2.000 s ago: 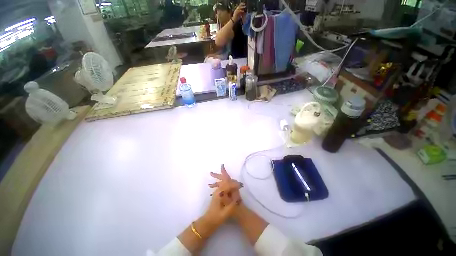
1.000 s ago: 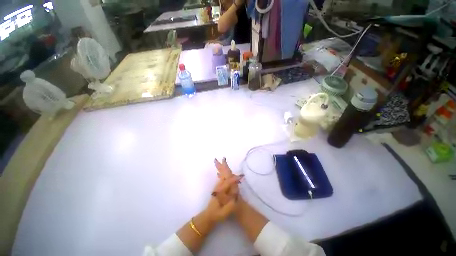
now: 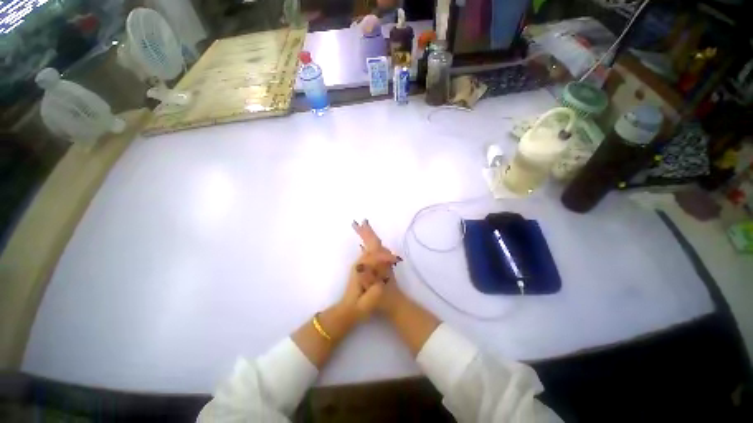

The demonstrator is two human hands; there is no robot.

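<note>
My left hand (image 3: 358, 291) and my right hand (image 3: 385, 283) are clasped together over the white table top (image 3: 206, 289). Their fingers are interlaced, some of them pointing forward, and no work piece shows in them. A gold bracelet (image 3: 320, 326) is on my left wrist. Right of my hands lies a dark blue pad (image 3: 541, 260) with a black device (image 3: 509, 248) on it. A thin white cable (image 3: 425, 277) loops between the hands and the pad and runs to the device. Where the palms meet is hidden.
Behind the pad stand a cream jug-shaped item (image 3: 535, 157), a dark bottle (image 3: 601, 169) and a green-topped round item (image 3: 583, 99). A blue bottle with a red cap (image 3: 314, 84) and small containers stand at the far edge. Two white fans (image 3: 74, 107) and a patterned board (image 3: 231, 78) are at left.
The view has tilted down, so the table and pad sit higher in the picture and the near table edge shows. The person at the back has left view. My hands stay clasped.
</note>
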